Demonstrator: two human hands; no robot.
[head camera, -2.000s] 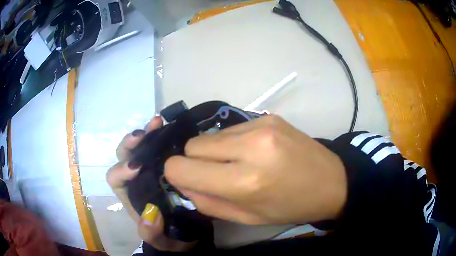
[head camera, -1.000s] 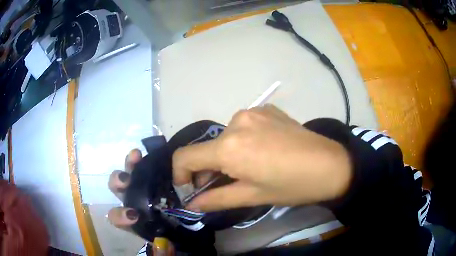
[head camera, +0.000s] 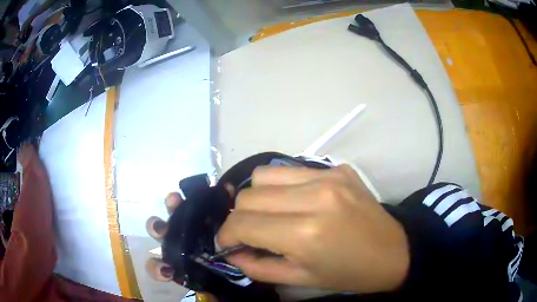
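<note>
My left hand (head camera: 158, 227) holds the black camera head shell (head camera: 191, 236) from its left side, fingertips round the edge. A small square tab (head camera: 194, 184) sticks up from the shell. My right hand (head camera: 318, 227) is over the shell's open side, its fingers closed on a thin dark stick (head camera: 231, 251) pointing into the shell. Thin coloured wires (head camera: 226, 268) show below the fingertips. Behind is the camera body (head camera: 253, 162), mostly hidden by my right hand, with a flat white antenna (head camera: 337, 130) sticking out. The stick's tip and the board are hard to make out.
A black pigtail cable (head camera: 419, 79) with a forked plug lies on the pale mat (head camera: 282, 76). Orange tabletop (head camera: 471, 71) shows at right. Plastic-covered white sheets (head camera: 162, 147) lie left. Another camera (head camera: 138, 38) stands at upper left. A person's red-brown sleeve (head camera: 32, 218) is at the left edge.
The head shell is turned and sits lower than two seconds ago. The pale piece seen at my right fingertips one second ago no longer shows. The red-brown sleeve has extended upward at left.
</note>
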